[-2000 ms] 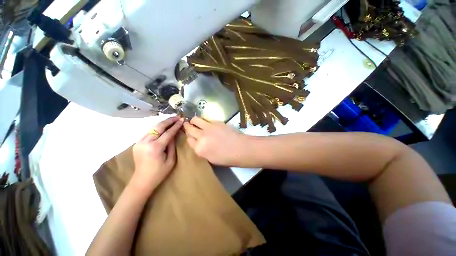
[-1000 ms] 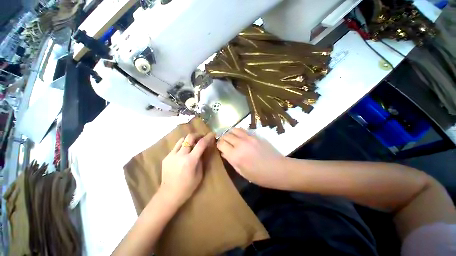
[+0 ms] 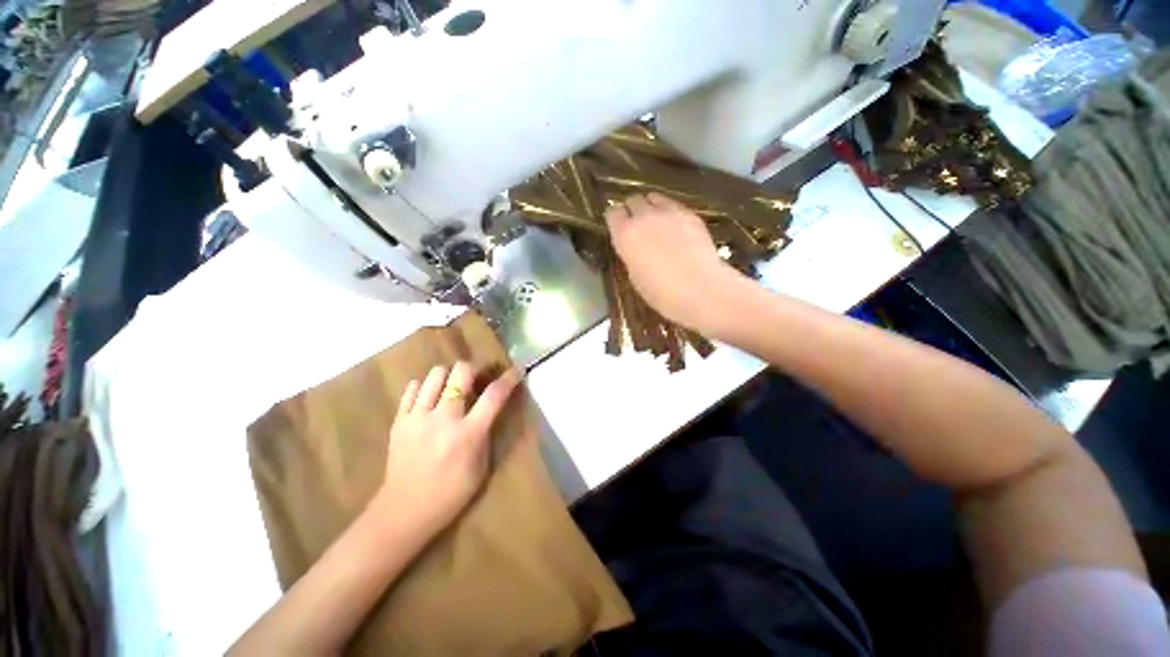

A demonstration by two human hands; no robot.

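Note:
The tan-brown fabric panel (image 3: 513,565) lies on the white table, its top corner at the presser foot (image 3: 477,277) and its lower end over the dark-clothed lap. My left hand (image 3: 443,436) rests on the panel near its right edge, thumb at that edge, fingers slightly spread. My right hand (image 3: 661,250) is on the zipper bundle (image 3: 731,199), a fan of brown strips with gold lines right of the needle. Its fingertips touch the strips; whether they pinch one cannot be told.
The white sewing machine (image 3: 565,77) spans the top. Darker folded pieces (image 3: 45,526) hang at far left. A gold-brown heap (image 3: 943,141), red-handled item (image 3: 849,159) and grey-green cloth pile (image 3: 1103,218) are at right.
My right hand has left the panel's edge by the needle and moved up and right onto the zipper bundle. My left hand stays on the panel. The camera view has shifted.

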